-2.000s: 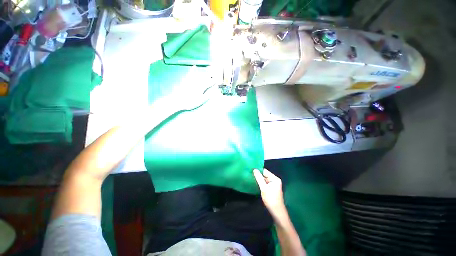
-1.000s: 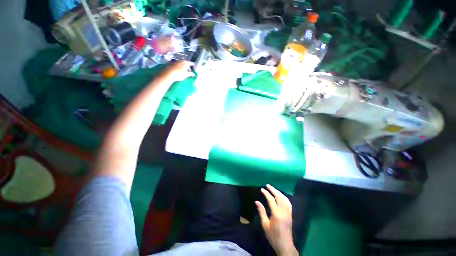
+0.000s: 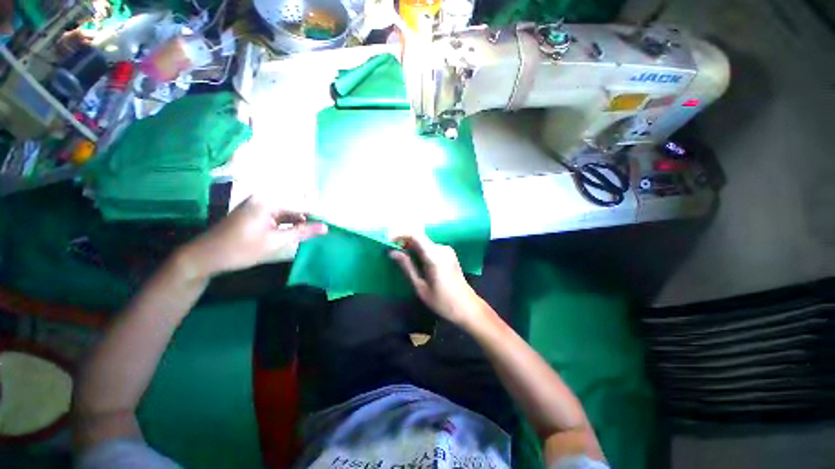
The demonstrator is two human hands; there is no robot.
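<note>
A green fabric panel (image 3: 403,174) lies flat on the white machine table, glaring white in its middle, its far part near the needle area of the sewing machine (image 3: 586,82). A smaller green piece (image 3: 348,252) hangs over the table's near edge. My left hand (image 3: 270,234) pinches its upper left edge. My right hand (image 3: 426,266) is at its upper right edge, fingers bent around it. A folded green piece (image 3: 371,82) lies beyond the panel. Whether the held piece touches the panel beneath is hard to tell.
A stack of green pieces (image 3: 165,165) sits left of the table. Black looped handles (image 3: 601,183) lie under the machine arm. A metal bowl (image 3: 302,27) and an orange bottle (image 3: 419,14) stand at the back. Clutter fills the far left. Green cloth (image 3: 586,348) hangs low at the right.
My left hand has come back from the stack at the left to the table's near edge. My right hand has moved up to meet the smaller green piece, now held between both hands. The view has shifted.
</note>
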